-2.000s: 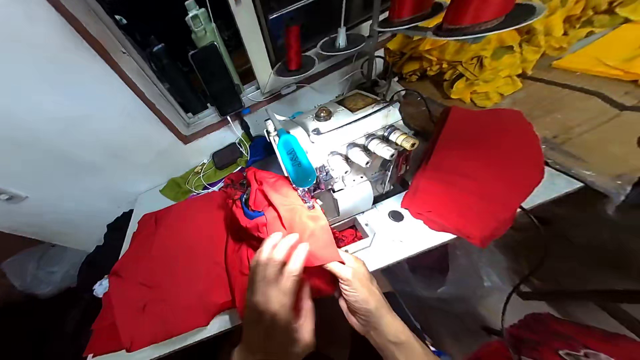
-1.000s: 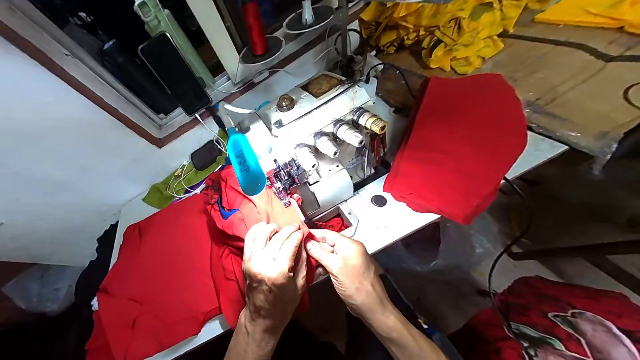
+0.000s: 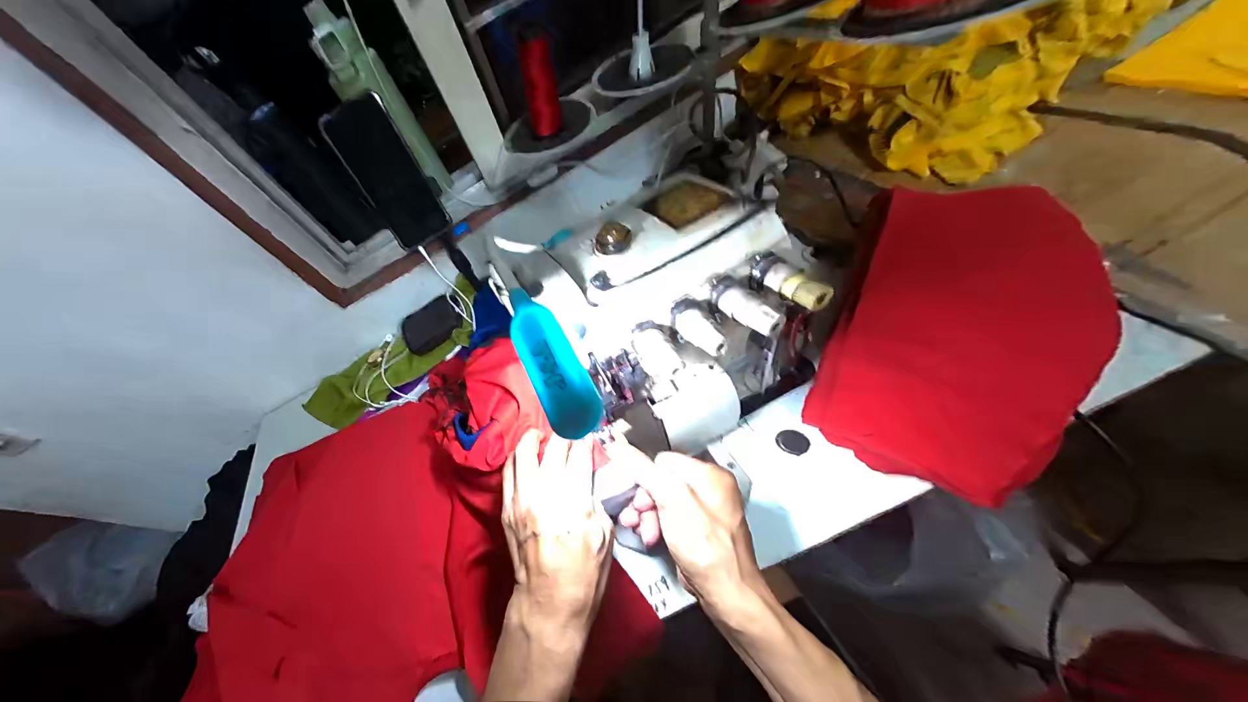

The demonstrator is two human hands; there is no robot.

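A white overlock sewing machine (image 3: 692, 253) stands on a white table, with several thread tension dials on its front. A blue lamp or guard (image 3: 556, 366) hangs over its needle area. My left hand (image 3: 556, 517) lies flat, fingers forward, on red fabric (image 3: 507, 400) just below the blue piece. Close to the presser foot, my right hand (image 3: 692, 517) has its fingers curled near the fabric's edge; whether it pinches the cloth is hidden. A large red fabric piece (image 3: 341, 546) spreads over the table's left side.
A stack of red cut fabric (image 3: 975, 331) lies right of the machine. Behind are a red thread cone (image 3: 539, 83), a phone (image 3: 385, 171) by the window and yellow cloth (image 3: 897, 97). A black pouch (image 3: 431, 325) with white cables rests on green cloth (image 3: 341, 390).
One second ago both hands were together at the fabric's edge; now they are apart, the left flat on the cloth and the right curled beside the presser foot.
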